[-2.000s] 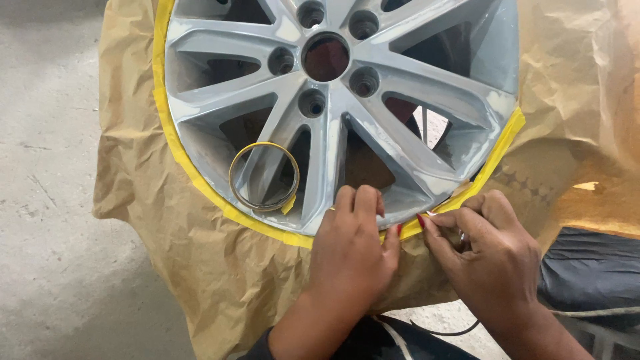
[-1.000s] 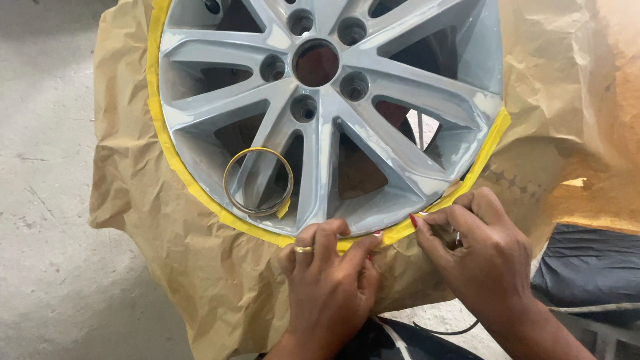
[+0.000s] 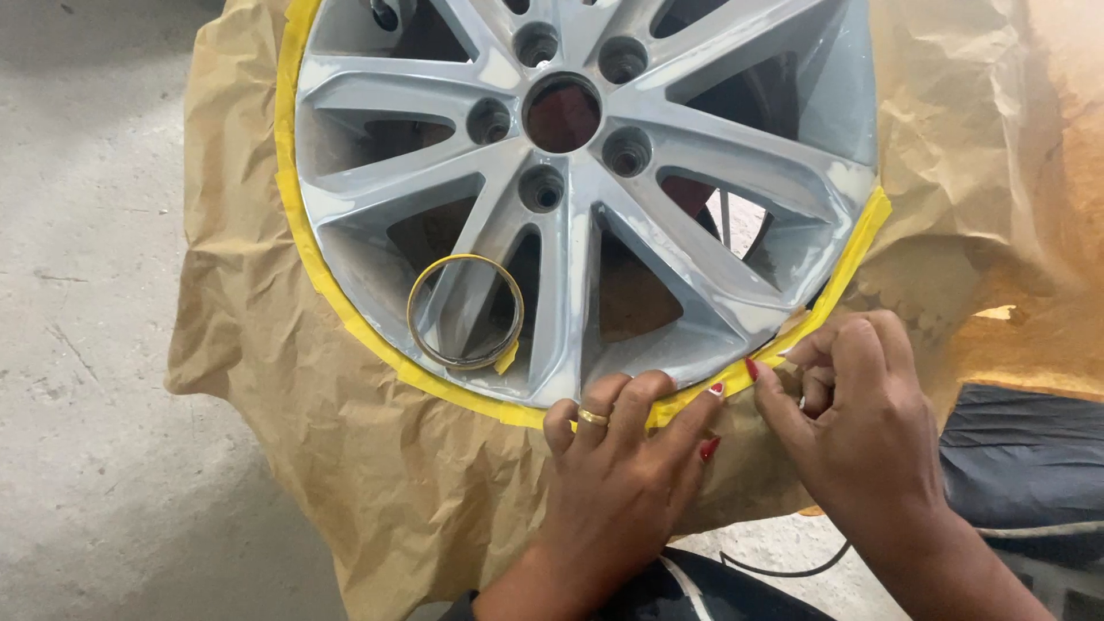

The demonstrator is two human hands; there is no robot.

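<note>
A grey alloy wheel (image 3: pixel 569 198) with pale sanded patches lies face up, and brown masking paper (image 3: pixel 414 483) surrounds its rim. Yellow masking tape (image 3: pixel 366 336) runs along the edge between rim and paper. My left hand (image 3: pixel 612 466) rests with its fingertips on the tape and rim at the bottom. Just to its right, my right hand (image 3: pixel 862 405) pinches the edge of the tape between thumb and index finger. A nearly used-up roll of yellow tape (image 3: pixel 416 323) leans on the lower left spokes, its short loose end hanging down.
Concrete floor (image 3: pixel 95 345) shows at the left. At the right are an orange-brown surface (image 3: pixel 1052 328) and dark fabric (image 3: pixel 1018 457). A thin black cable (image 3: pixel 785 573) curves below my right hand.
My left hand has moved left along the rim from where it was two seconds ago, away from my right hand. My right hand stays at the lower right tape. The tape roll has not moved on the wheel.
</note>
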